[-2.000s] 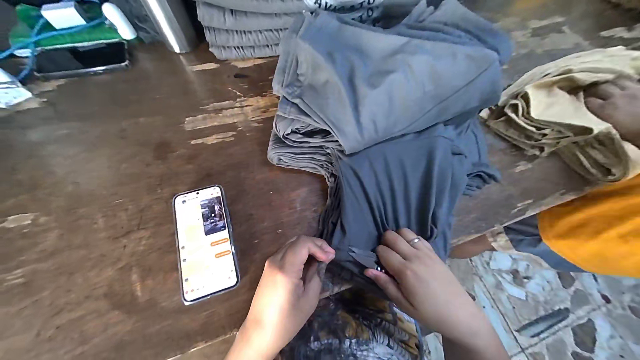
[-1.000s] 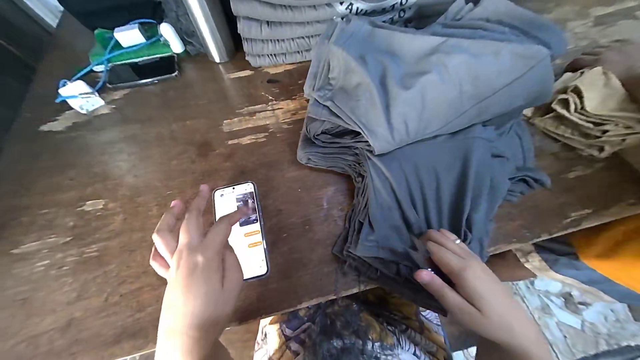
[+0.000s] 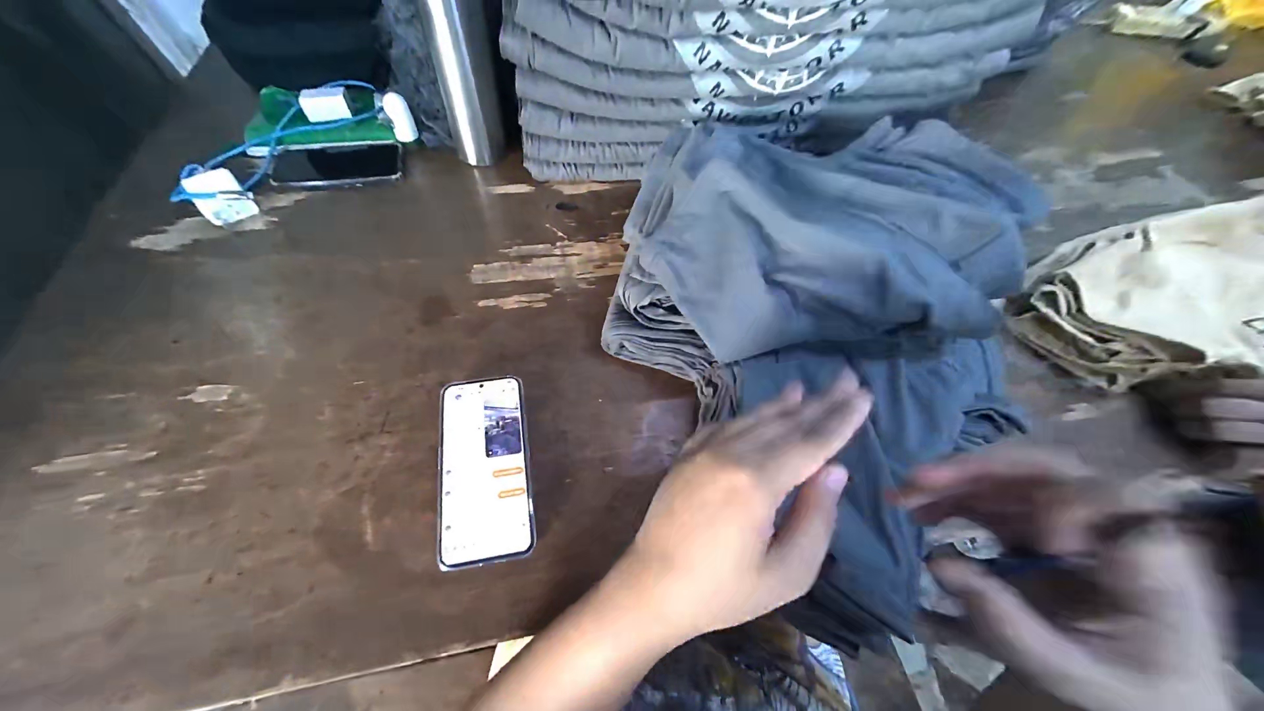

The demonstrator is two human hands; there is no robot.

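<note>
Dark grey folded garments (image 3: pixel 820 247) lie in a loose pile near the right-hand part of the brown table. Over the lower part of this pile is my left hand (image 3: pixel 741 504), fingers stretched and thumb apart, with nothing held in it; whether it touches the cloth is unclear. Blurred by motion, my right hand (image 3: pixel 1076 563) is at the pile's right edge near the table edge, fingers apart, with nothing visible in its grasp. A smartphone (image 3: pixel 487 472) with its screen lit lies flat to the left of my left hand.
Behind the pile rises a stack of folded grey printed garments (image 3: pixel 612 89), beside a metal cylinder (image 3: pixel 464 79). A second phone (image 3: pixel 336 165), a green item and a blue cable sit at the back left. Beige cloth (image 3: pixel 1175 276) and part of another person's hand (image 3: pixel 1224 410) are at the right.
My left hand has moved from over the phone to the grey garments. My right hand, on the cloth before, is now at its right edge. The view has shifted.
</note>
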